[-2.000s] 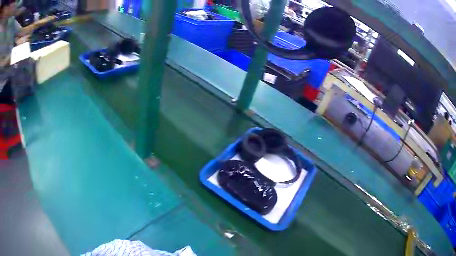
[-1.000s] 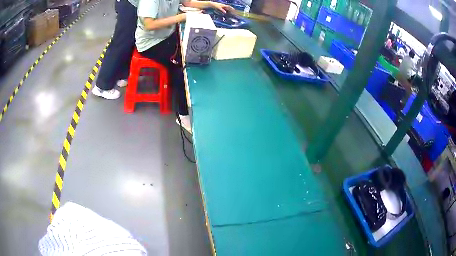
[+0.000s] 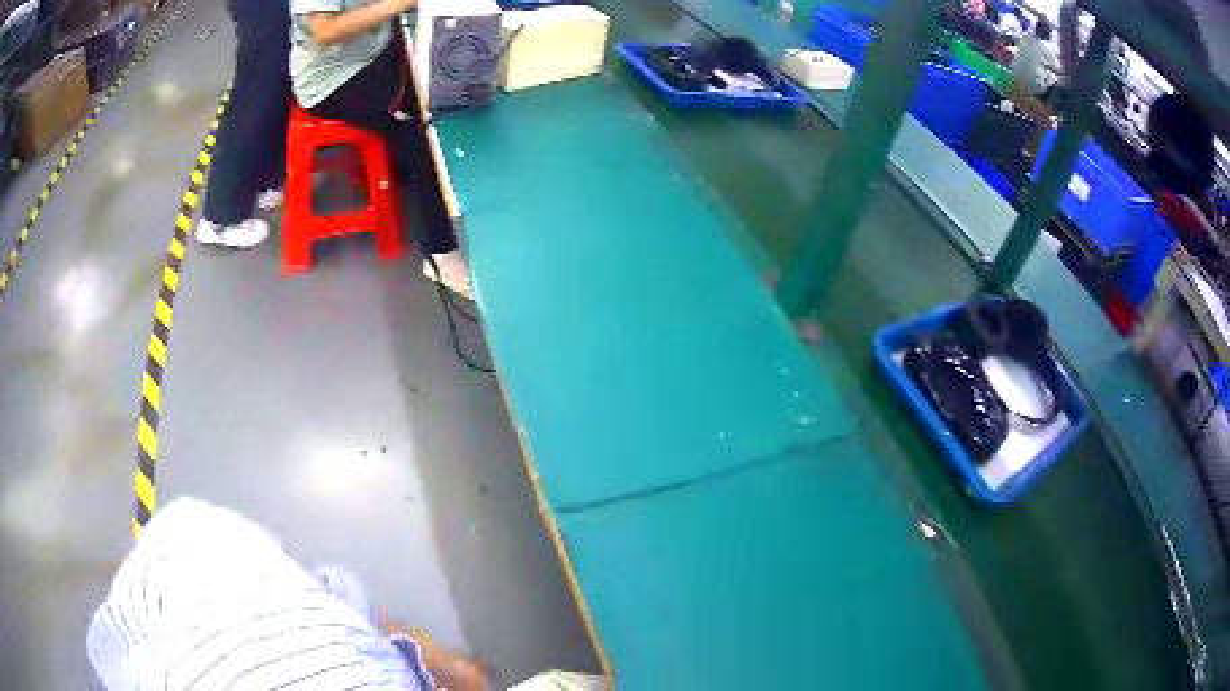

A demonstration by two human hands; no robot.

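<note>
A blue tray (image 3: pixel 892 359) lies on the green belt at the right. On its white liner (image 3: pixel 1014 467) are black headphones (image 3: pixel 1028 325) and a glossy black bumpy bundle (image 3: pixel 955 394) beside them. At the bottom edge, beyond a white striped sleeve (image 3: pixel 229 601), a small blurred patch of skin shows, seemingly part of my left hand (image 3: pixel 456 667); it is cut off, and its fingers and anything in them cannot be made out. It is well away from the tray. My right hand is not in view.
A teal ledge (image 3: pixel 621 324) runs between me and the belt (image 3: pixel 735 169). A green post (image 3: pixel 857 176) stands at the belt's edge. A second blue tray (image 3: pixel 661 89) lies farther up. A person (image 3: pixel 354 54) sits on a red stool (image 3: pixel 340 189) at the ledge's far end; another stands behind.
The view first swung left towards the floor, then tilted down, so the ledge and trays sit higher in the picture. More striped sleeve and the blurred skin patch have come in at the bottom.
</note>
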